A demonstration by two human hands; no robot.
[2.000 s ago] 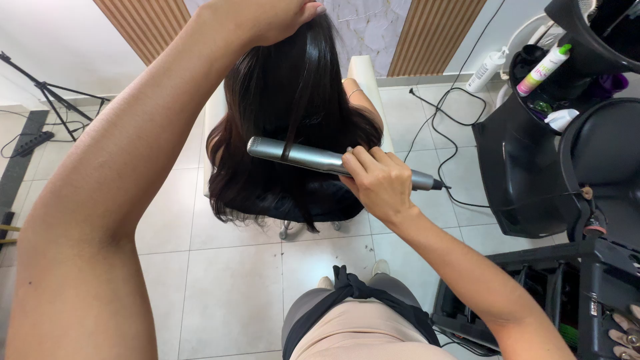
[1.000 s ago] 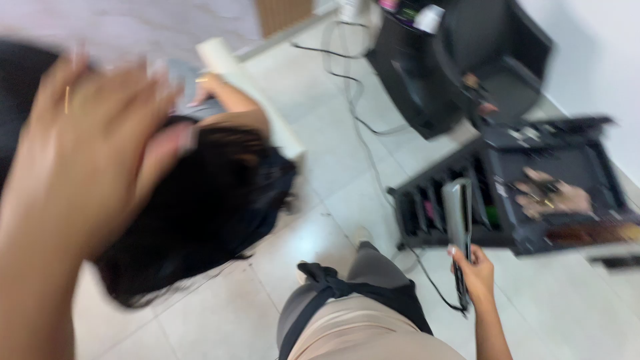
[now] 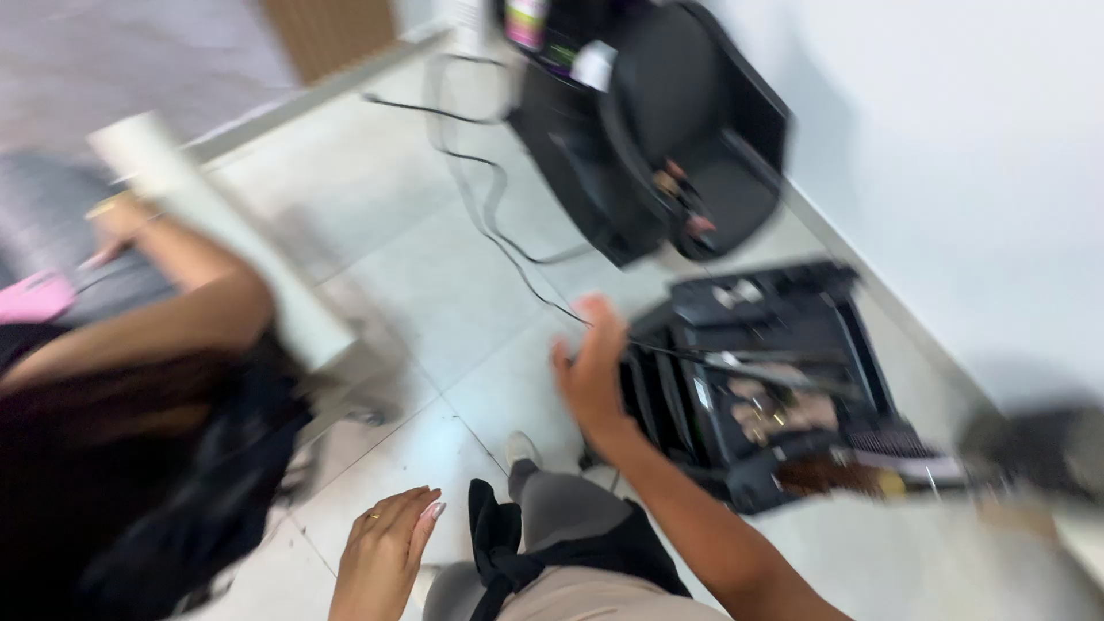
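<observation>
My right hand point(image 3: 597, 371) is raised beside the black salon trolley, fingers apart, with nothing in it. The hair straightener point(image 3: 776, 377) lies across the trolley's top tray point(image 3: 865, 345), its dark cord running left past my hand to the floor. Metal hair clips point(image 3: 763, 414) rest in the tray below the straightener. At the lower middle, near my waist, my left hand point(image 3: 381, 548) is empty, fingers together and slightly bent. A seated person's dark hair point(image 3: 112, 466) fills the lower left, blurred and away from both my hands.
The seated person's arm point(image 3: 185, 250) lies along a white armrest point(image 3: 250, 259), near a pink object point(image 3: 39, 297). A black salon basin unit point(image 3: 595, 164) stands at the top, with bottles on it. Cord loops point(image 3: 483, 164) cross the tiled floor point(image 3: 414, 276). Brushes point(image 3: 828, 474) lie at the trolley's near edge.
My right hand has let go of the straightener, which now lies on the trolley. My left hand has moved from the person's head to near my waist. The view has swung to the right.
</observation>
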